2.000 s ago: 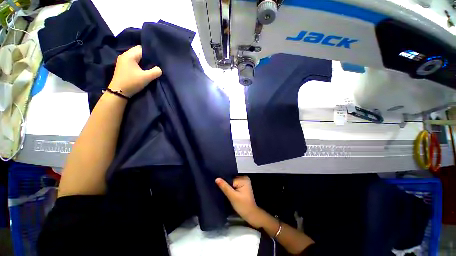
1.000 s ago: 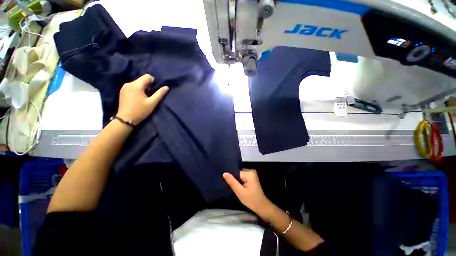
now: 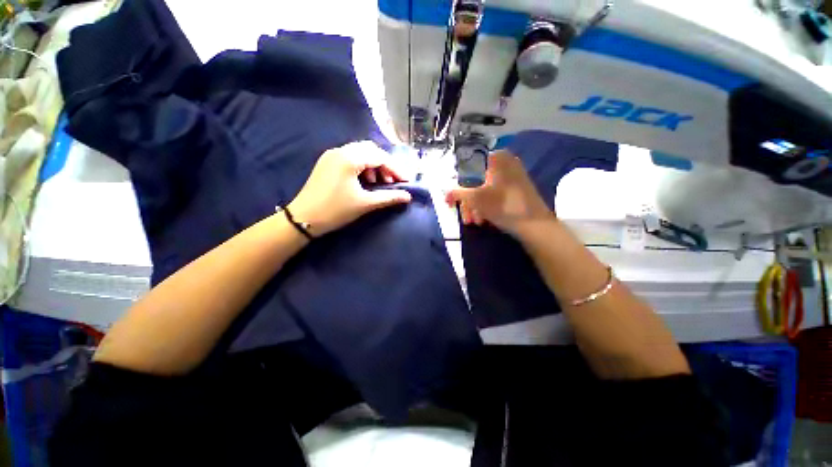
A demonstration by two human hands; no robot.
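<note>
The navy garment body (image 3: 383, 274) lies left of the needle and hangs over the table's front edge. My left hand (image 3: 351, 191) pinches its edge in a small fold just in front of the presser foot area. My right hand (image 3: 502, 196) is right beside the needle area, above the navy cut piece (image 3: 511, 283); its fingertips are close to the garment edge, and whether they hold cloth cannot be told. The white JACK sewing machine (image 3: 639, 82) stands over the work. Bright glare hides the needle and presser foot.
A white tag (image 3: 632, 233) and small dark snips (image 3: 675, 233) lie right of the cut piece. Yellow and red loop handles (image 3: 782, 299) are at the far right. Cream cloth (image 3: 20, 173) lies far left. Blue baskets (image 3: 780, 365) are below the table. A round knob (image 3: 539, 64) juts from the machine head.
My left hand has moved right and my right hand has come up from the garment's lower edge, both to the needle area. The garment edge is now pinched up. The camera view has shifted slightly.
</note>
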